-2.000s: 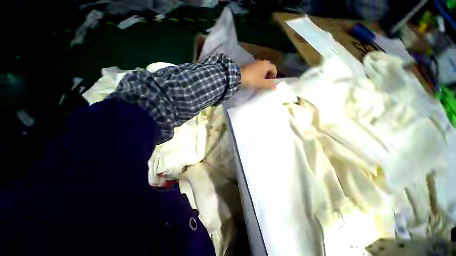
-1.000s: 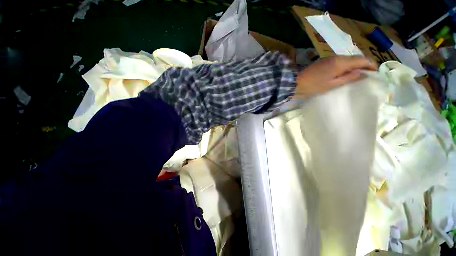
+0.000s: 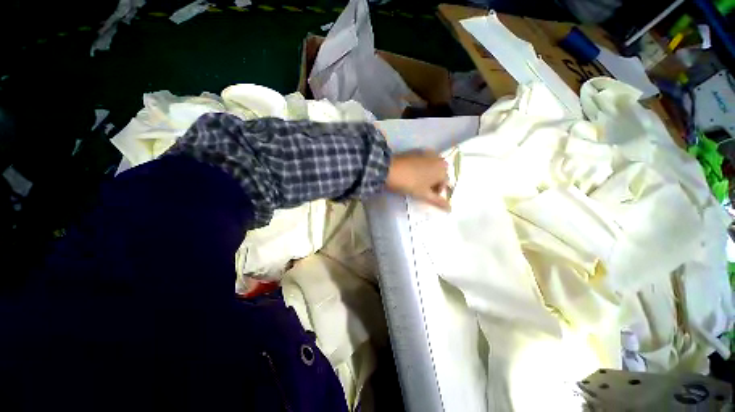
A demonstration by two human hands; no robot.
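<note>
My left hand (image 3: 419, 177), slightly blurred in a checked sleeve, is at the far end of the table's near edge. Its curled fingers pinch the edge of a cream fabric panel (image 3: 475, 241). The panel runs down the table toward the bright lamp glow. A large crumpled heap of cream cloth (image 3: 645, 233) lies beside it. My right hand is not in view. More cream cloth (image 3: 326, 298) hangs between my dark clothing and the table.
The grey-white table edge (image 3: 396, 298) runs down the middle. A metal machine part (image 3: 657, 390) is at bottom right. Beyond the table end are an open brown box (image 3: 423, 76) with a crumpled white sheet (image 3: 346, 64), and brown board (image 3: 524, 32) with a white strip (image 3: 516, 52). Green scraps (image 3: 709, 165) lie far right.
My left hand reached across toward the heap, then came back to the table's near edge. The panel that was lifted and blurred now lies lower over the table.
</note>
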